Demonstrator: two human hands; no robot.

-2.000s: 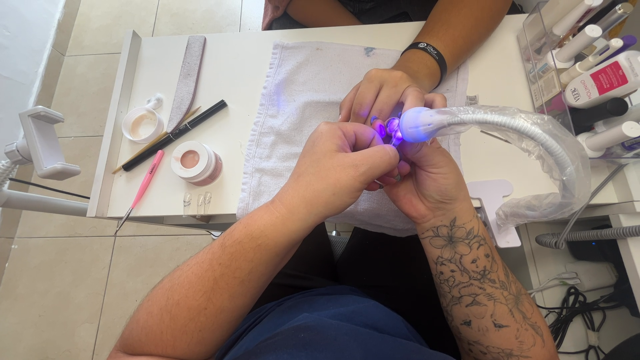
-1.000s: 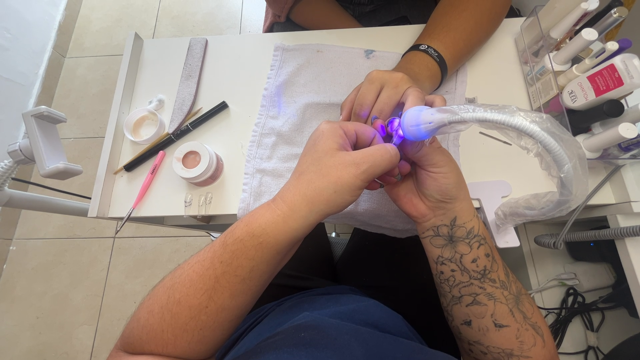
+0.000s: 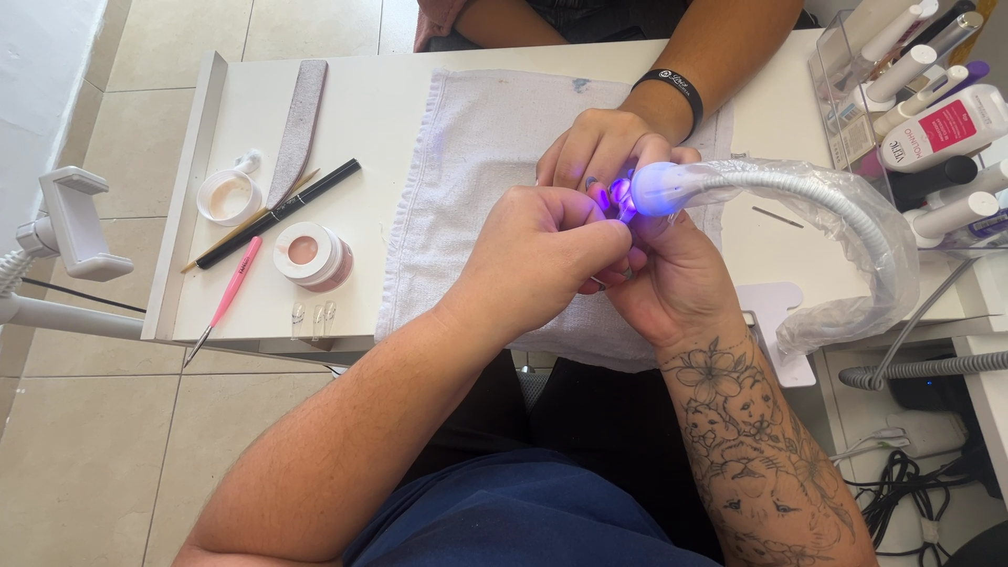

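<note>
Under the glowing violet head of a gooseneck nail lamp (image 3: 660,190), both my hands are at the fingers of another person's hand (image 3: 602,150). My left hand (image 3: 543,256) pinches thumb against forefinger at a lit fingernail; a small clear piece, perhaps a nail tip, shows at the pinch. My right hand (image 3: 673,276) lies palm up below and is closed around that person's fingers, its fingertips mostly hidden. The lamp's flexible neck (image 3: 854,213) is wrapped in clear plastic. A white towel (image 3: 488,118) lies beneath the hands.
Left on the white table (image 3: 378,87) lie a nail file (image 3: 299,130), a black pen-like brush (image 3: 279,213), a pink-handled brush (image 3: 236,282), an open jar (image 3: 313,256), a small powder dish (image 3: 229,197) and clear nail tips (image 3: 319,317). Bottles (image 3: 933,130) crowd an acrylic organizer at right.
</note>
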